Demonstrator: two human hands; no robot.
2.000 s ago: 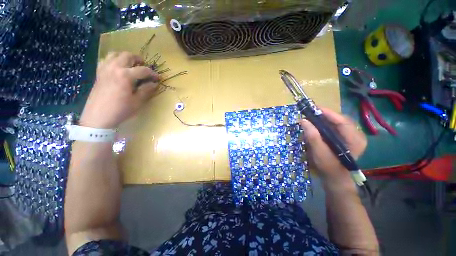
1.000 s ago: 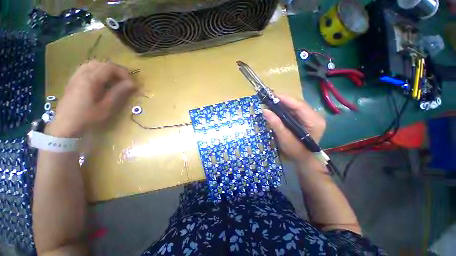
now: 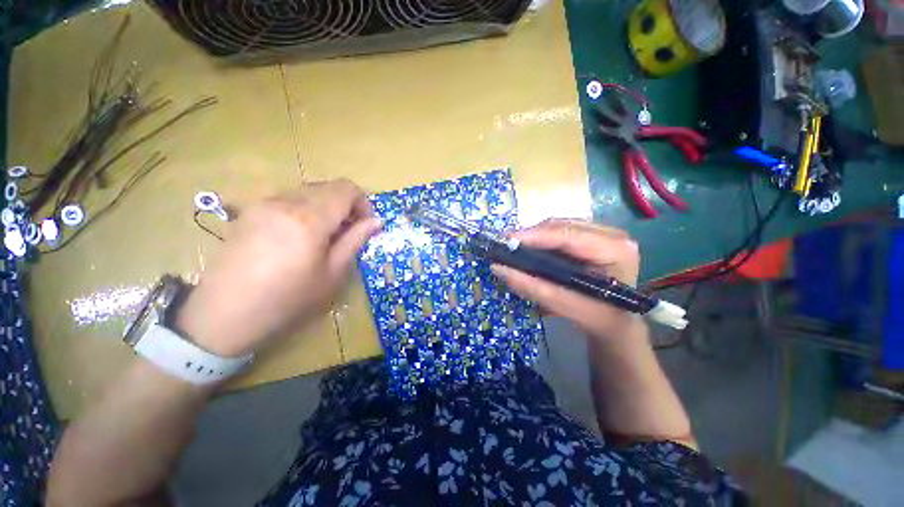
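Observation:
The blue circuit board panel lies at the front edge of the work board, partly over the lap. My right hand holds the black soldering iron like a pen, its silver front low over the panel's upper left part. My left hand is at the panel's upper left corner, thumb and fingers pinched close to the iron's tip. A white round component lies left of this hand, and its dark lead runs under the hand. The lead seems to be in the pinch, but the fingertips hide its end.
Many wired discs with dark leads lie at the tan board's left. The fan box stands at the back. Red-handled cutters, a yellow can and a black station are on the right.
My left hand has moved from the lead bundle to the panel's corner. The iron has been lowered from above the board onto the panel area. The single disc sits farther left of the panel.

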